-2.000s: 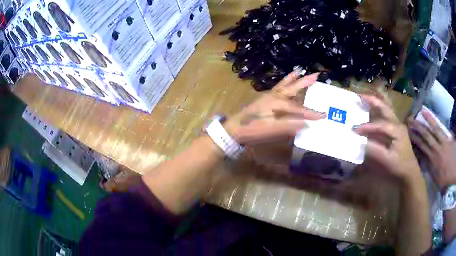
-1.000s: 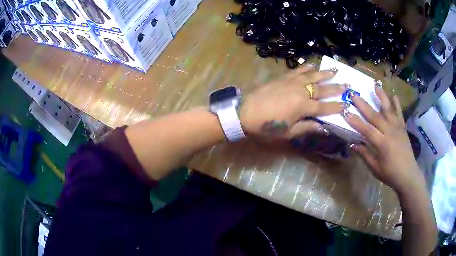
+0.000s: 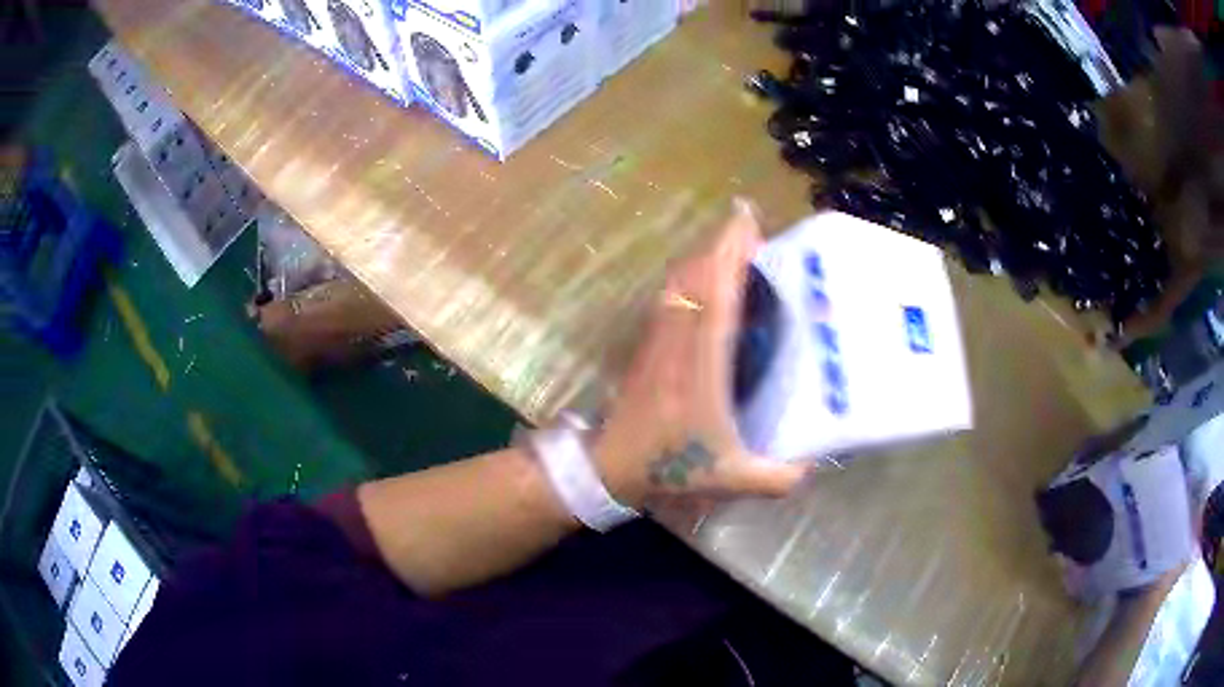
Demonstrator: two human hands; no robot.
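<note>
A white retail box (image 3: 879, 369) with a blue square logo is closed and tilted above the tabletop. Part of its dark product photo shows beside my palm. My left hand (image 3: 691, 403), with a pale watch band, grips the box from its left side. My right hand (image 3: 1144, 601) is at the lower right, mostly hidden behind a second retail box (image 3: 1157, 517) with a dark round picture, which it appears to hold. Its fingers are blurred.
A black cable pile (image 3: 966, 128) lies at the upper right, with another person's hand (image 3: 1175, 289) beside it. Stacked retail boxes (image 3: 544, 61) stand at the top. A dark crate of white boxes (image 3: 101, 577) is on the floor, lower left, near a blue object (image 3: 61, 262).
Both hands were on one box; now my left hand alone holds it, tilted and lifted. My right hand has moved away to the second box at lower right. The view has shifted.
</note>
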